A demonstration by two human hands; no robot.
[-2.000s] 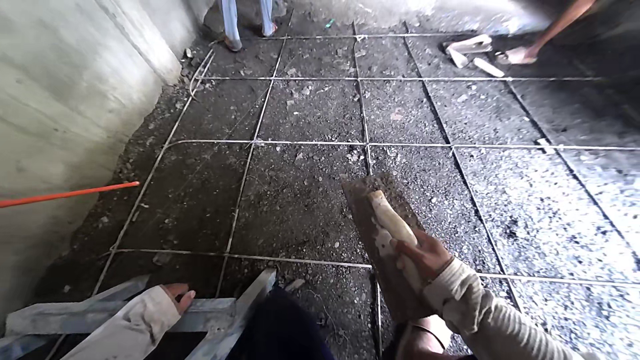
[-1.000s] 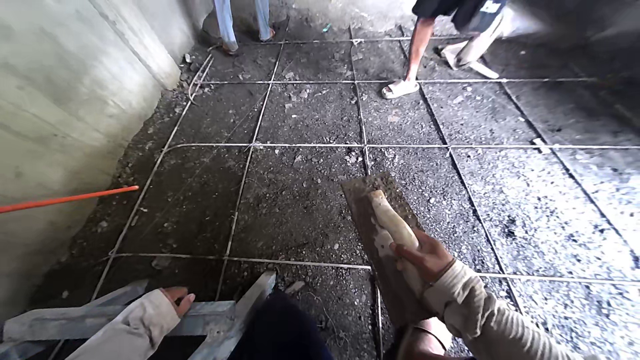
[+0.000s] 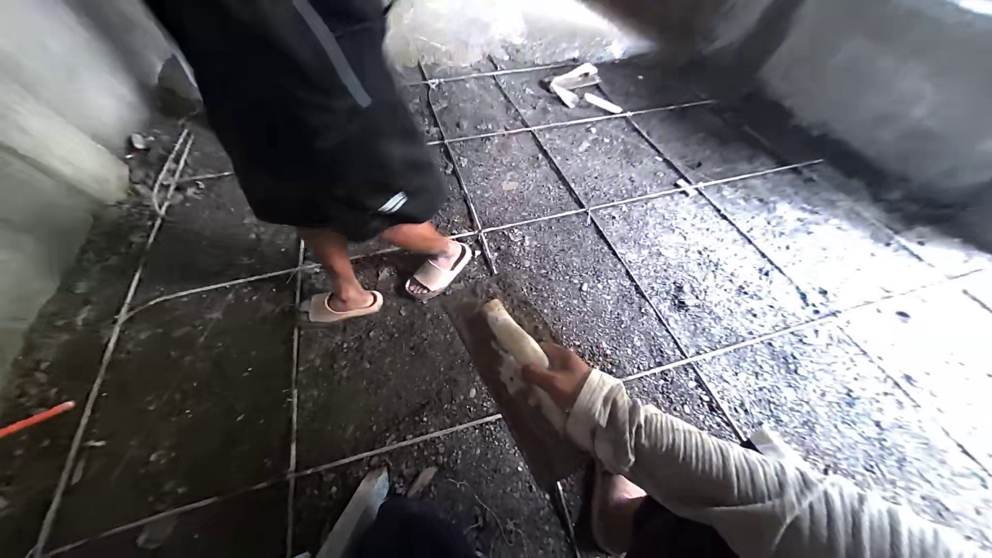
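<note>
My right hand (image 3: 559,373), in a pale long sleeve, is closed around the whitish handle of a plastering trowel (image 3: 496,380). The trowel's flat, mortar-stained blade is held above the gravelly floor, slanting from upper left to lower right. Just beyond its tip are the sandalled feet of another person (image 3: 341,155) in dark shorts. My left hand is out of the frame. One of my feet (image 3: 620,496) shows under the right forearm.
A grid of steel reinforcing bars (image 3: 535,221) lies over the gravelly floor (image 3: 387,372). Concrete walls (image 3: 46,170) rise at the left and right. An orange rod (image 3: 35,419) is at the left edge. Pale pieces (image 3: 575,81) lie at the back, and a ladder-like frame's end (image 3: 360,504) is near my knee.
The person in dark shorts has walked from the back right to close in front, left of centre. My left hand has gone out of view as the view turned right. The trowel remains in my right hand.
</note>
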